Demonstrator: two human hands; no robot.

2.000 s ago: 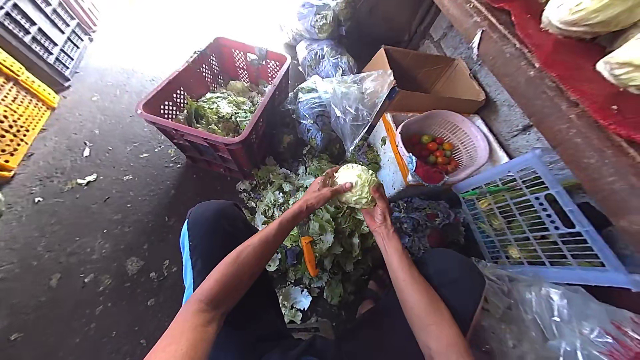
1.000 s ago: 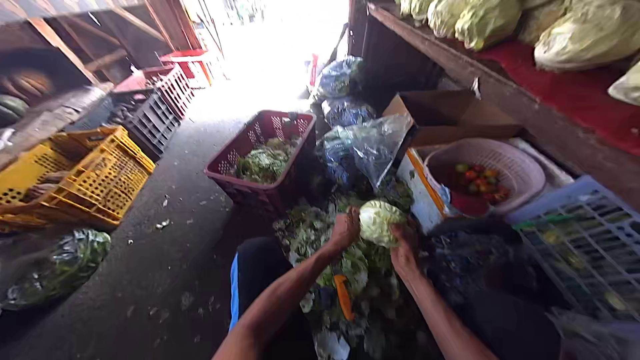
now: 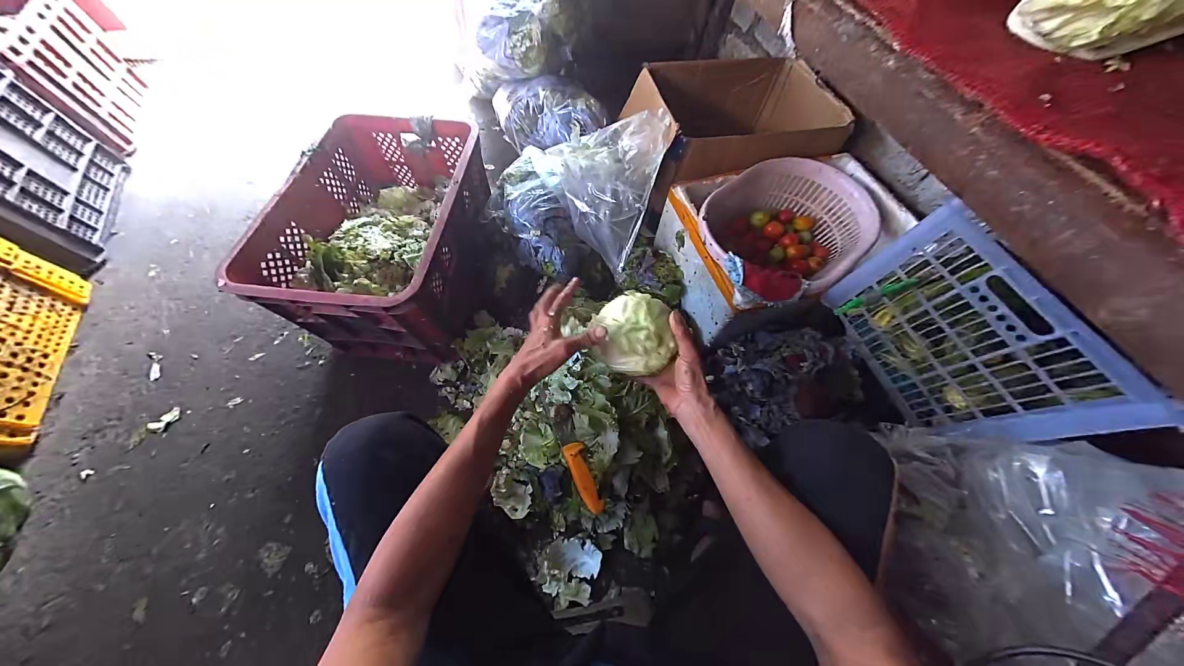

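A pale green cabbage head (image 3: 636, 334) rests in my right hand (image 3: 683, 372), whose palm and fingers wrap its right side and underside. My left hand (image 3: 553, 340) is spread at the cabbage's left, its thumb at or very near the surface and its other fingers raised away. Beneath both hands lies a heap of loose outer leaves (image 3: 546, 430) between my knees. A knife with an orange handle (image 3: 583, 477) lies on that heap, its blade partly hidden among the leaves.
A dark red plastic crate (image 3: 347, 298) with leaves stands left. Beyond are bagged vegetables (image 3: 546, 111) and a cardboard box (image 3: 758, 143). At right are a pink basket (image 3: 856, 217) of tomatoes, a blue crate (image 3: 1078, 398) and clear plastic sheeting (image 3: 1017, 518).
My left hand has loosened from the cabbage and its fingers have spread; both hands held it in the earlier frames. The view swung left and came back.
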